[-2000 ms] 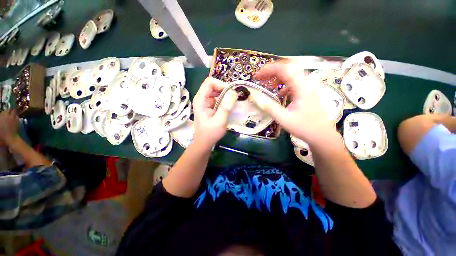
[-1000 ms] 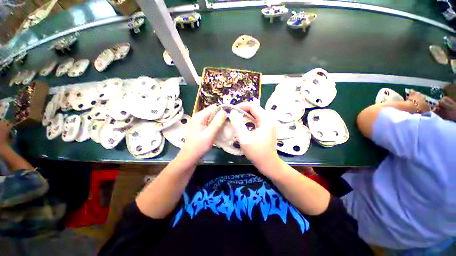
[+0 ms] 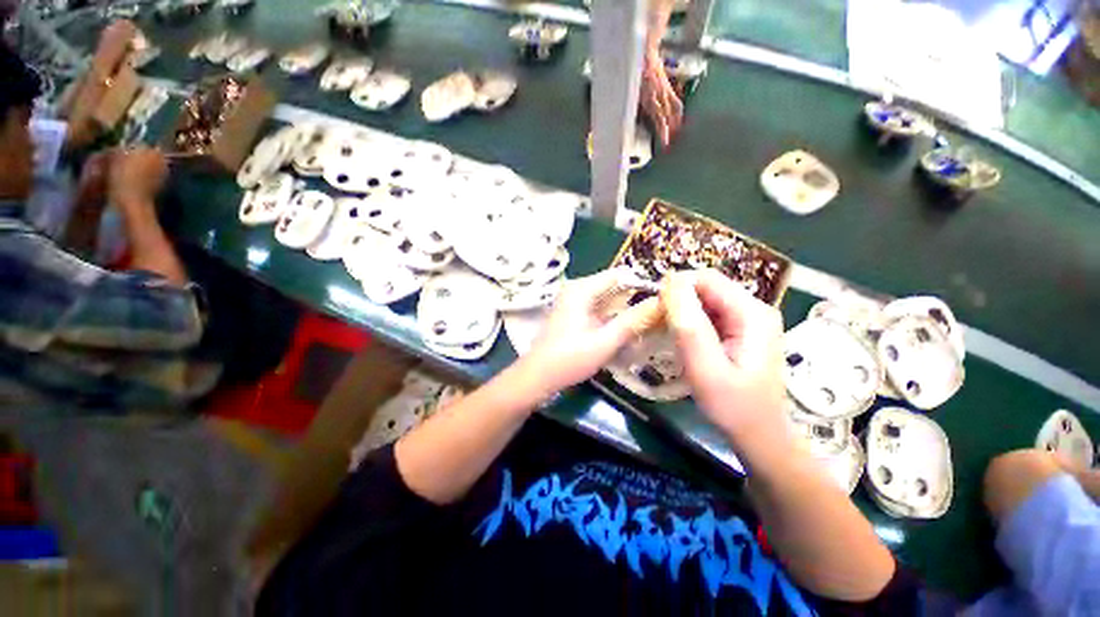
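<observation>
My left hand (image 3: 594, 323) holds an off-white plastic housing (image 3: 653, 365) by its left edge, in front of the parts box. My right hand (image 3: 730, 344) is over the housing's top and right side, with its thumb and fingertips together near the upper hole. Whether a ring is between the right fingertips cannot be told. The brown parts box (image 3: 709, 250), filled with small shiny copper and dark rings, lies just behind my hands. The hands hide its front part.
Overlapping housing stacks lie left (image 3: 462, 217) and right (image 3: 910, 458). A slanting metal post (image 3: 613, 115) rises behind the box. Spaced housings (image 3: 800, 181) and wired assemblies are on the belt. A co-worker's hand (image 3: 660, 97) reaches over it. People sit on both sides. A carton with housings (image 3: 404, 416) stands below left.
The view has turned left, so the bench slants. My right fingertips have come together over the upper part of the housing. A co-worker's hand now shows beyond the post.
</observation>
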